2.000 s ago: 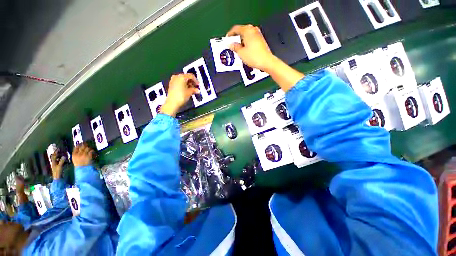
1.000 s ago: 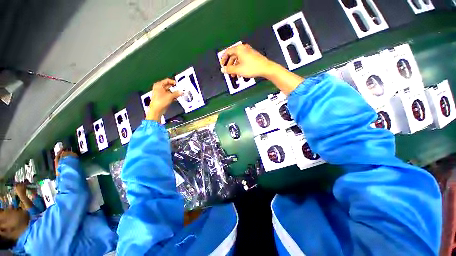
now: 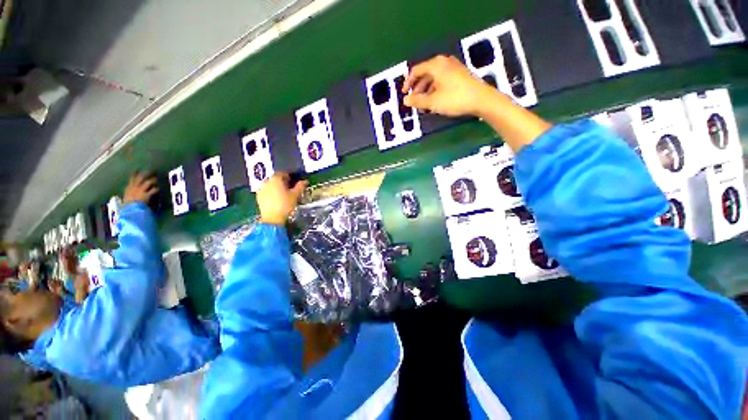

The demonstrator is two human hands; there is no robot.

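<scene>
My right hand (image 3: 447, 87) is over the right side of a white insert tray (image 3: 382, 125) on the belt, thumb and finger pinched near its dark slot. Whether it holds a part is not clear. My left hand (image 3: 280, 198) is at the belt's near edge, at the top of the heap of clear plastic bags (image 3: 332, 254), fingers curled; its grasp is hidden. Another insert tray (image 3: 326, 131) between my hands bears a white piece with a round picture (image 3: 316, 151). Small white boxes with round pictures (image 3: 480, 250) stand in rows at the right.
The green conveyor belt (image 3: 246, 102) carries more insert trays with dark flat pieces between them. A small dark part (image 3: 409, 204) lies between bags and boxes. A tan strip (image 3: 348, 186) lies behind the bags. At the left, another person's hand (image 3: 141, 188) reaches over the belt.
My left hand has left the insert tray and moved down to the bags; the white picture piece lies in that tray. My right hand has shifted right. The other person's arm has moved up.
</scene>
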